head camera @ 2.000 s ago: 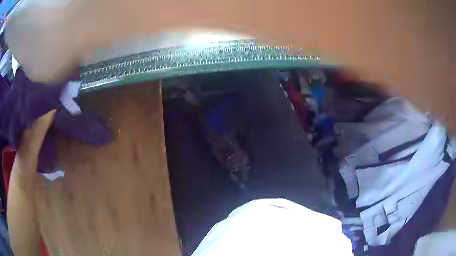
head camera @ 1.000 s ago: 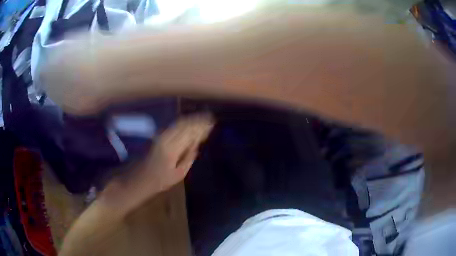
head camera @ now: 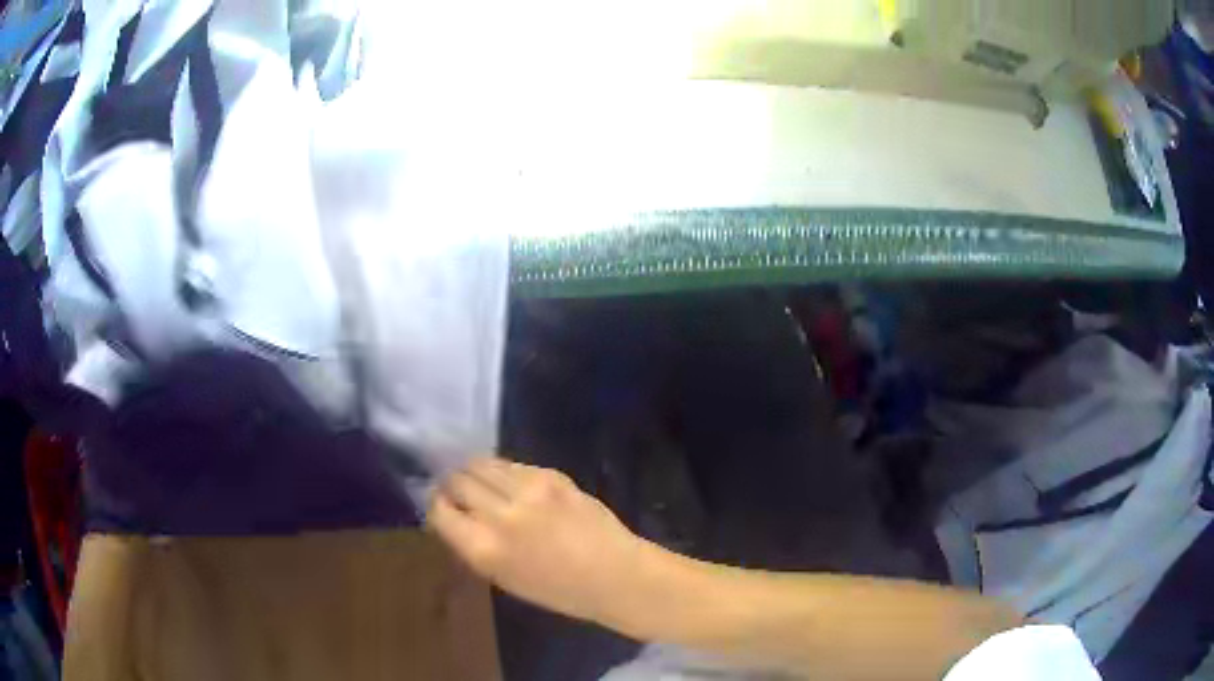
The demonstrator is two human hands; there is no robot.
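Observation:
My right hand (head camera: pixel 526 532) reaches in from the lower right, its fingers closed on the lower edge of a light panel (head camera: pixel 419 293). The panel hangs over the table's front edge and is blurred at its lower end. A dark purple cloth (head camera: pixel 240 446) joins or lies under the light cloth, above the wooden board. More light cloth with dark stripes (head camera: pixel 260 186) is heaped at the upper left. My left hand is not in view.
The white machine table (head camera: pixel 799 146) has a green, ruler-like front edge (head camera: pixel 852 246). Part of the cream machine (head camera: pixel 1025 40) is at the upper right. A wooden board (head camera: pixel 293 612) is below the cloth, a red basket (head camera: pixel 51 506) far left, and light cloth (head camera: pixel 1065 519) lies right.
My right arm has swung down from across the top, and its hand now holds the light panel's edge. The light cloth is spread over the table's left side. My left hand has left the picture.

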